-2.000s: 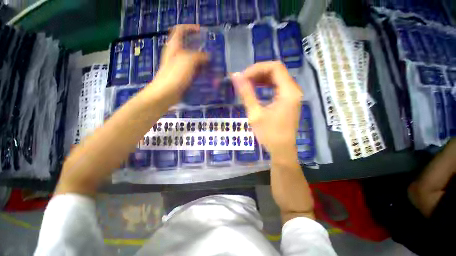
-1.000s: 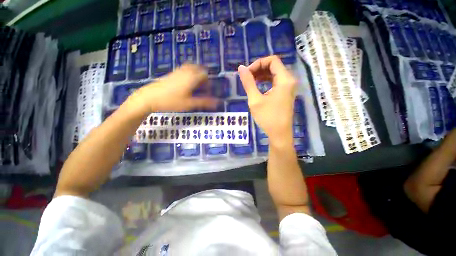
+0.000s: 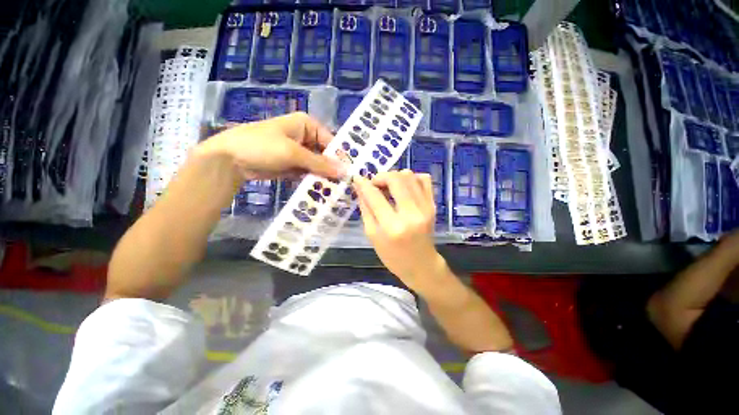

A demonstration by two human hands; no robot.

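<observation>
A white sticker sheet (image 3: pixel 301 219) with two rows of small dark shapes is held up at a slant above the blister tray. My left hand (image 3: pixel 271 147) grips it near its middle, thumb on top. My right hand (image 3: pixel 399 212) has its fingertips pinched together at the sheet's middle, close to the left thumb; whether a sticker is between them is too small to tell. The tray (image 3: pixel 322 99) holds dark blue phone housings (image 3: pixel 470 117) in upright and sideways pockets. Several upper-row housings show pale camera outlines. One has a yellow marker tab (image 3: pixel 266 29).
White sheets (image 3: pixel 176 113) lie left of the tray, overlapping sheets (image 3: pixel 574 138) lie right. Stacked trays stand far left (image 3: pixel 57 121) and at right (image 3: pixel 689 121). Another person's arm (image 3: pixel 697 284) is at lower right. Red stools (image 3: pixel 535 324) show below the bench edge.
The sticker sheet has been lifted off the tray by my left hand and tilted. My right hand has moved down and left to the sheet. The view has shifted; the tray appears higher and further right.
</observation>
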